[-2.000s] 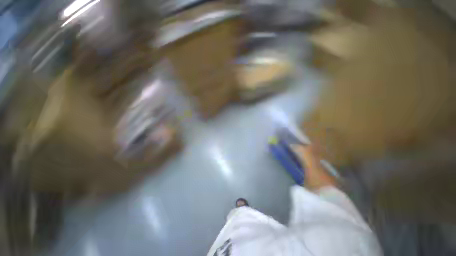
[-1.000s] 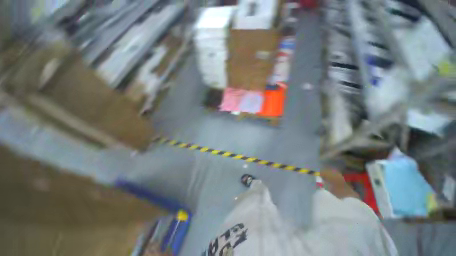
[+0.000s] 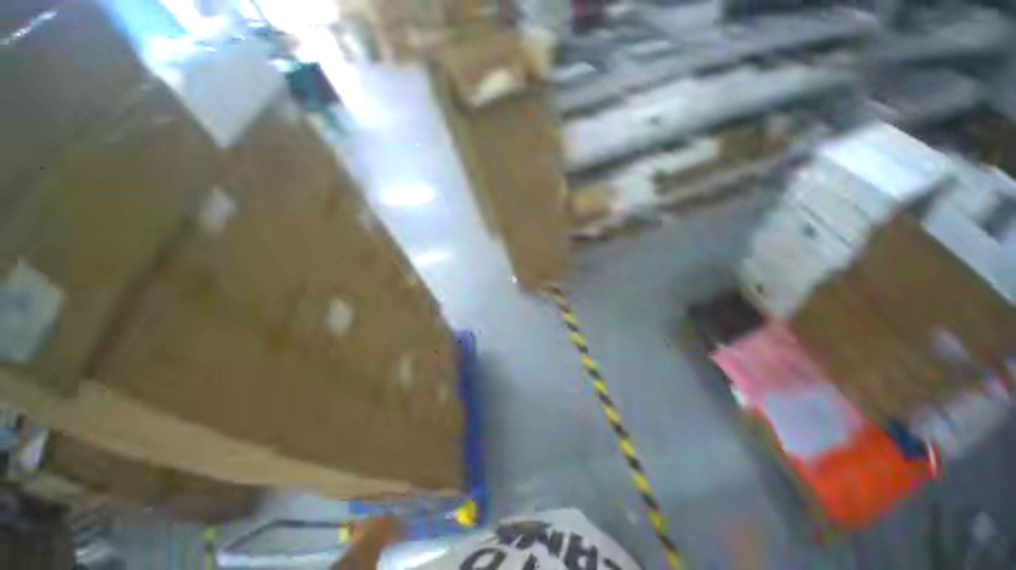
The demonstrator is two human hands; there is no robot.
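Large brown taped cartons point(image 3: 267, 323) fill the left side and stand stacked on the platform trolley, whose blue deck edge point(image 3: 472, 423) and yellow corner show on their right and near sides. The pale tubular push handle point(image 3: 279, 523) is at the bottom left. My left hand point(image 3: 370, 541) is small, blurred and partly cut off by the bottom edge, closed at the handle's right end; its fingers are not clear. My right hand is not in view.
Yellow-black floor tape point(image 3: 607, 412) runs down the grey floor right of the trolley. A tall brown carton point(image 3: 518, 178) stands ahead beside racks point(image 3: 691, 111). At right, white boxes point(image 3: 824, 212), a brown carton point(image 3: 908, 312) and an orange-red item point(image 3: 858, 473) stand together.
The view has swung left. The trolley and its cartons now fill more of the left side, and the stacked boxes have shifted to the right. My right hand has left the picture.
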